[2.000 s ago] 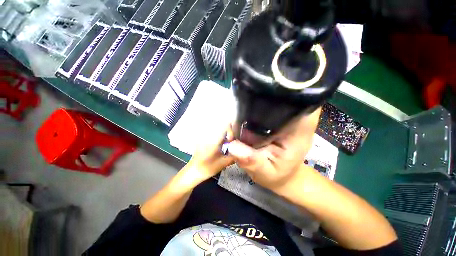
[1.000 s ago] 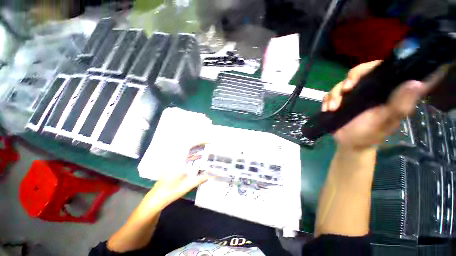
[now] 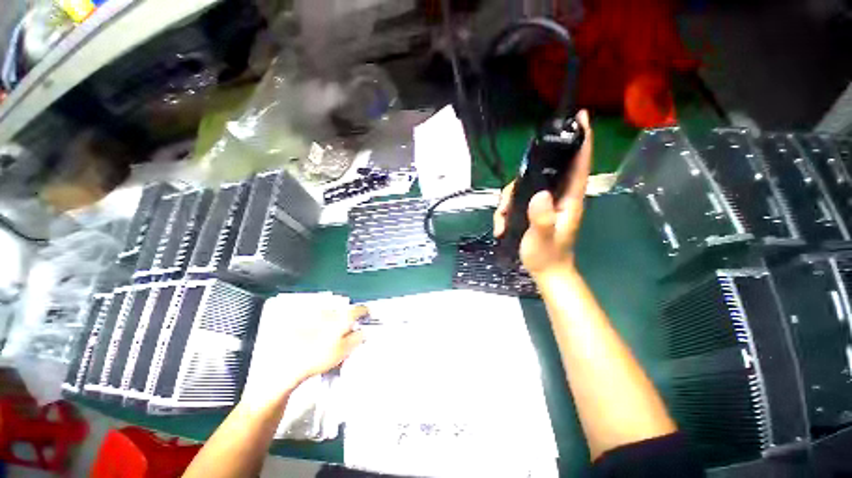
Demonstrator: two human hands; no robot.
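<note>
My right hand [image 3: 551,219] holds the black electric screwdriver [image 3: 542,168] nearly upright. Its lower end is over the dark screw tray [image 3: 481,269], with the tip hard to make out. My left hand [image 3: 322,341] is low over the white sheets [image 3: 285,322] and the left edge of the white work pad [image 3: 448,373]. Its fingertips are near a small, thin, blurred piece [image 3: 378,322]; whether they grip it is unclear. Black marker figures show near the pad's front.
Finned housings stand in rows at left [image 3: 201,345] and right [image 3: 710,364]. A slotted metal plate [image 3: 390,233] lies behind the pad. A white folded card [image 3: 443,154], small black parts [image 3: 357,185] and the screwdriver's cord are at the rear. Red stools [image 3: 140,453] show at lower left.
The screwdriver has come down from the right to the screw tray, more upright. The narrow panel with openings no longer shows clearly over the pad. The view has tilted up towards the bench rear.
</note>
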